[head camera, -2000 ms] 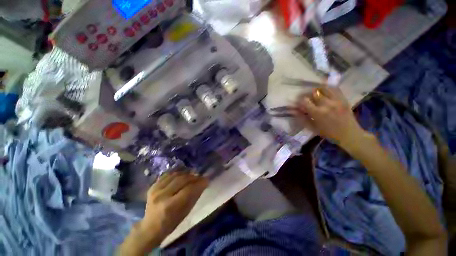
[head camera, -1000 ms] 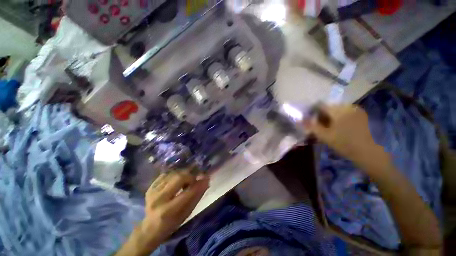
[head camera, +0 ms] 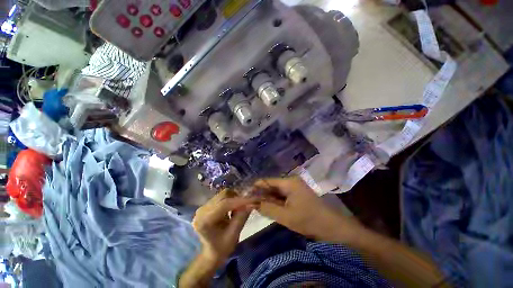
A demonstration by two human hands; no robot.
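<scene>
The overlock machine (head camera: pixel 253 62) stands in front of me with its looper area (head camera: pixel 216 166) exposed, dark, shiny and linty. My left hand (head camera: pixel 222 219) and my right hand (head camera: pixel 298 208) meet just below the loopers, near the front table edge. Their fingertips are close together and bent. Something small and dark seems to be between them, but it is too blurred to name. The side cover (head camera: pixel 159 179), a shiny silver plate, is swung out left of the loopers. Four pale tension knobs (head camera: pixel 265 90) sit in a row above.
Thread snips (head camera: pixel 388 113) with blue and orange-red handles lie right of the loopers. A tape measure (head camera: pixel 436 81) trails along the right table edge. Light blue-grey cloth (head camera: pixel 107 208) is heaped at left, more cloth (head camera: pixel 461 191) at right. A red plastic bag (head camera: pixel 28 183) is far left.
My right hand has moved left from the right side of the bed to meet my left hand. The snips now lie in plain view on the right. The camera view has shifted.
</scene>
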